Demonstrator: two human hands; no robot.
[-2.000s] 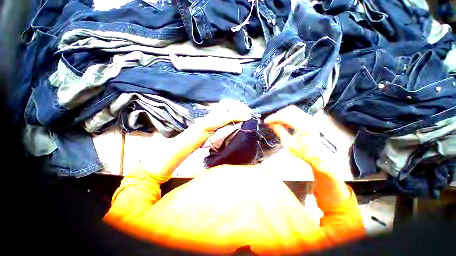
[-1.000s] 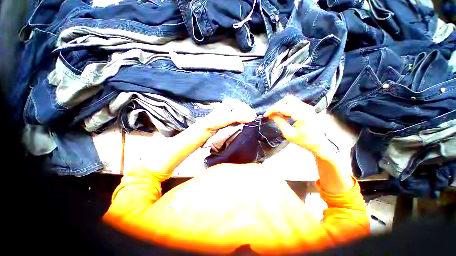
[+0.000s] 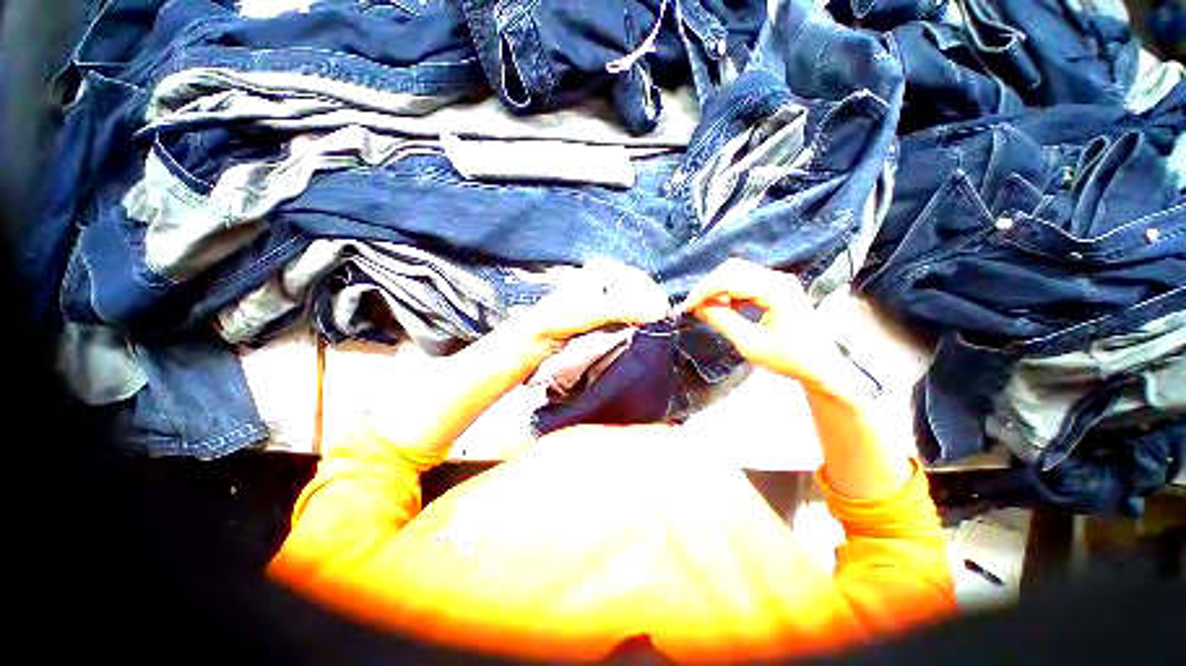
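A mid-blue denim garment (image 3: 780,228) trails from the pile to the table's front edge. My left hand (image 3: 605,297) pinches its end, with a dark navy fabric piece (image 3: 624,384) hanging below and beige-grey cloth (image 3: 585,362) bunched beside it. My right hand (image 3: 754,312) is close at the right of the left hand, fingertips pinched together at the garment's edge. A needle is too small to make out. A small thin dark tool (image 3: 858,367) lies on the white table just right of my right hand.
A denim pile (image 3: 429,215) with grey-white reverse sides covers the table's back and left. Dark denim with shiny buttons (image 3: 1041,273) lies at the right. A thin white knotted string (image 3: 640,50) is at top centre. The white table's front edge (image 3: 780,458) runs before me.
Since two seconds ago my right hand has come in closer to my left hand, and its forearm has shifted. My left hand has stayed almost in place.
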